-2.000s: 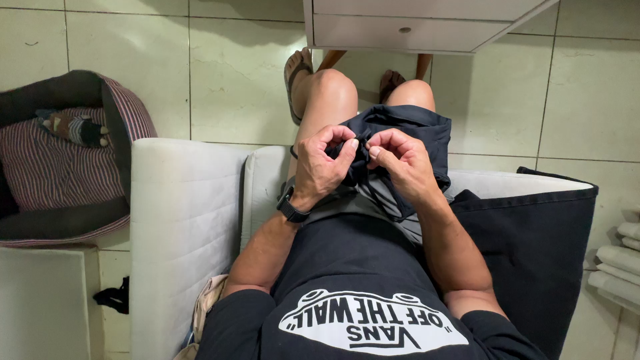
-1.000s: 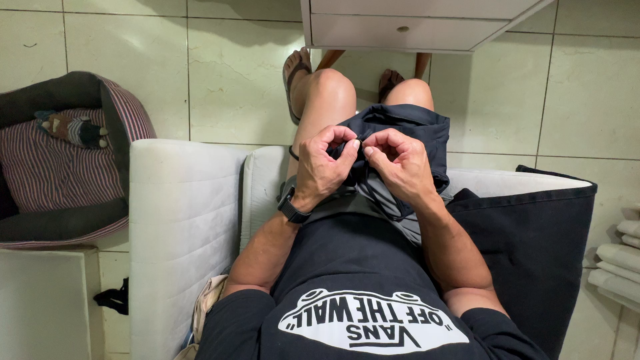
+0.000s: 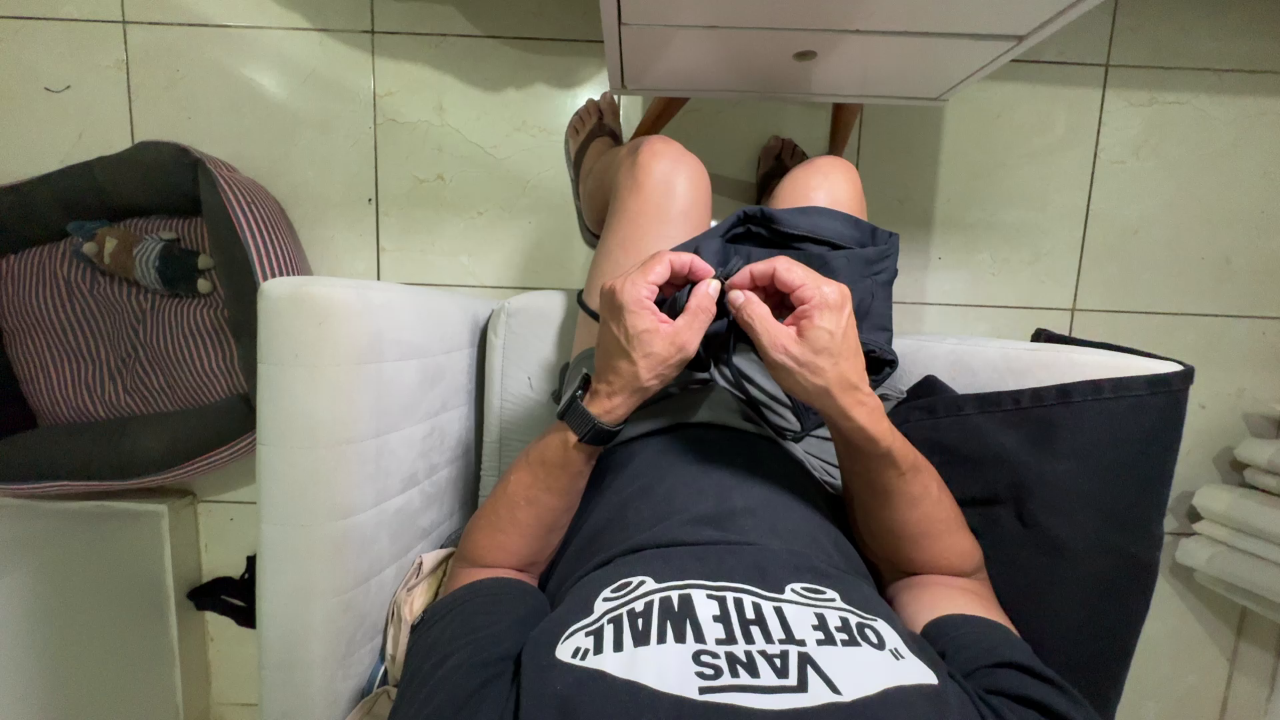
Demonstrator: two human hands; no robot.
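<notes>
A dark navy cloth garment [image 3: 840,250] lies bunched over my lap and thigh. My left hand [image 3: 655,325], with a dark watch [image 3: 588,412] at its wrist, pinches a small dark bit of the garment between thumb and forefinger. Close beside it, my right hand [image 3: 800,325] pinches at the same spot, its thumb and forefinger almost meeting the left ones. What exactly lies between the fingertips is too small to tell. Black cord or trim hangs below the hands over my grey shorts.
I sit on a pale padded seat with a quilted armrest [image 3: 365,450] at left and black cloth [image 3: 1040,500] at right. A white drawer unit [image 3: 800,62] stands ahead. A striped pet bed [image 3: 120,340] with a stuffed toy [image 3: 150,258] is at left, folded cloths [image 3: 1235,530] at right.
My right hand's fingers have shifted slightly at the garment. My left hand stays in nearly the same place.
</notes>
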